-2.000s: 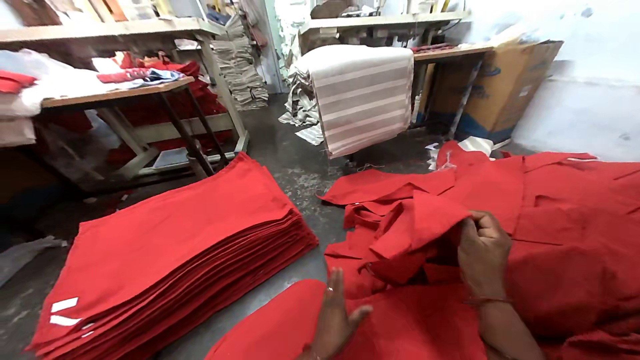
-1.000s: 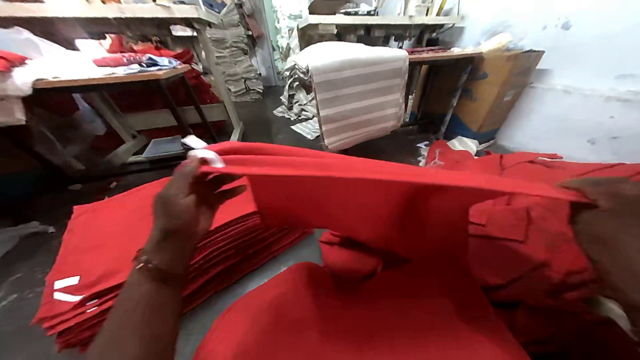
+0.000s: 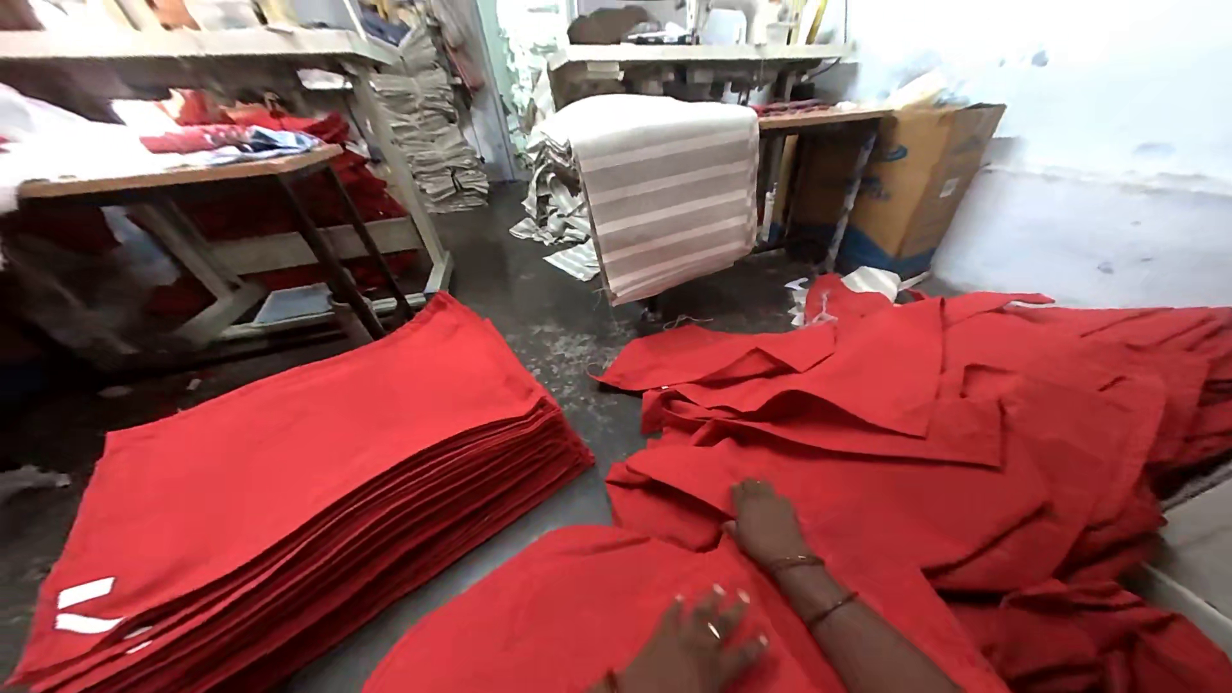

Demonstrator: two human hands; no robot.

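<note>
My left hand (image 3: 695, 643) lies flat with fingers spread on a red cloth (image 3: 539, 616) close to my body, a ring on one finger. My right hand (image 3: 765, 520), with bracelets at the wrist, reaches past it to the near edge of a loose heap of red fabric pieces (image 3: 1068, 423); its fingertips touch the cloth, and whether they pinch it cannot be told. To the left lies a neat stack of folded red cloths (image 3: 298, 462), with white tags at its lower left corner.
A chair draped with striped cloth (image 3: 674, 202) stands ahead. Behind it are a work table (image 3: 828, 117) and a cardboard box (image 3: 924, 183) by the wall. A wooden-topped table (image 3: 183, 175) is at the left, with stacked grey cloths (image 3: 428, 135) farther back.
A second ago both hands held a red cloth stretched up between them. That cloth is no longer raised, and both hands are now low, at the red fabric near my body.
</note>
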